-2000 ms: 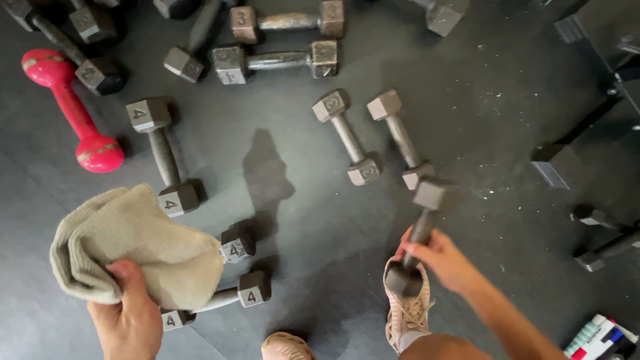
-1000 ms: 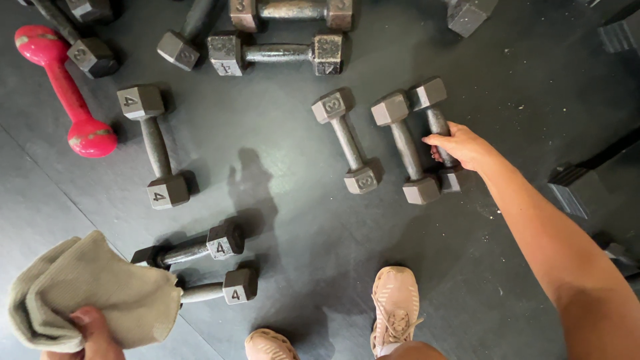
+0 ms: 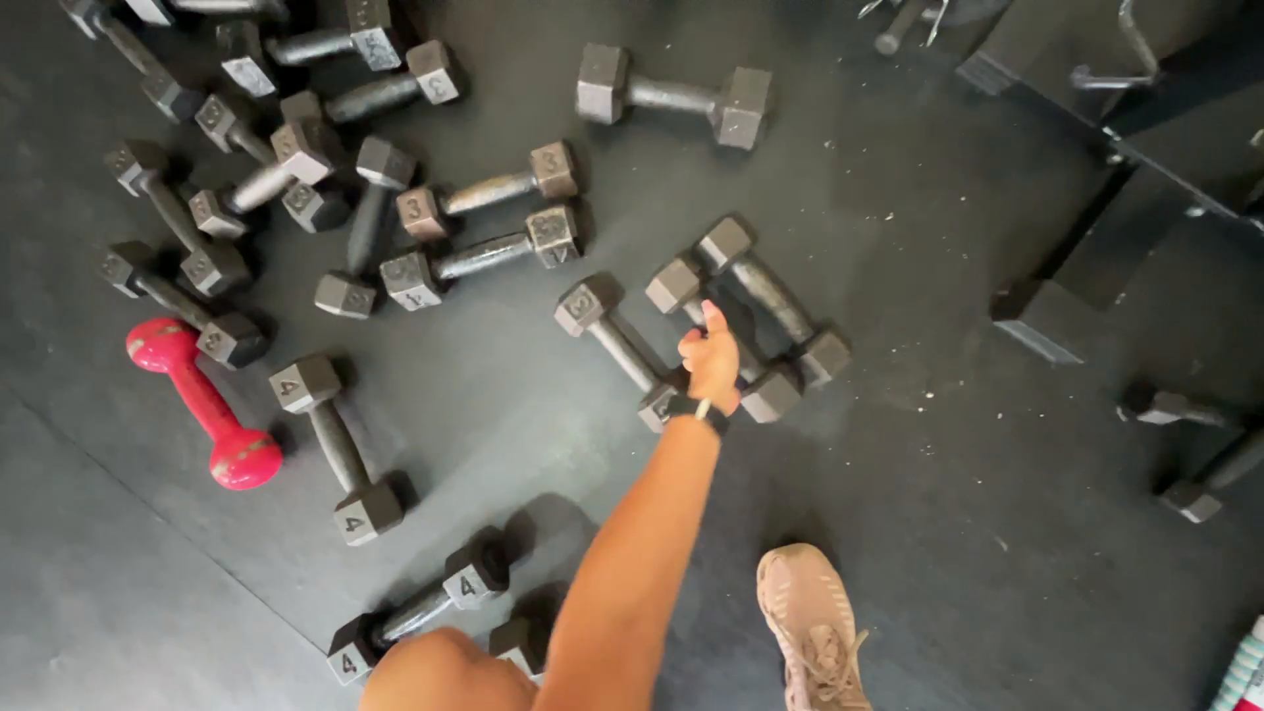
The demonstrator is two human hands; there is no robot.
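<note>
My left hand (image 3: 709, 363), with a dark band at its wrist, reaches over the middle one of three grey hex dumbbells and hides part of its handle. Whether the fingers grip that middle dumbbell (image 3: 770, 393) cannot be told. To the left, a dumbbell marked 3 (image 3: 622, 348) lies with its lower head partly behind my wrist. On the right, another hex dumbbell (image 3: 775, 296) rests roughly parallel, close beside the middle one. My right hand is out of view.
Many hex dumbbells, one a dumbbell marked 4 (image 3: 339, 449), and a red dumbbell (image 3: 205, 403) lie at left. A larger dumbbell (image 3: 673, 95) is above. Black equipment (image 3: 1047, 316) stands at right; my shoe (image 3: 812, 622) and knee (image 3: 444, 671) are below.
My right hand has put its dumbbell beside the other two and has left the view. My left hand has come from the lower left to the three dumbbells; the cloth it held is out of view.
</note>
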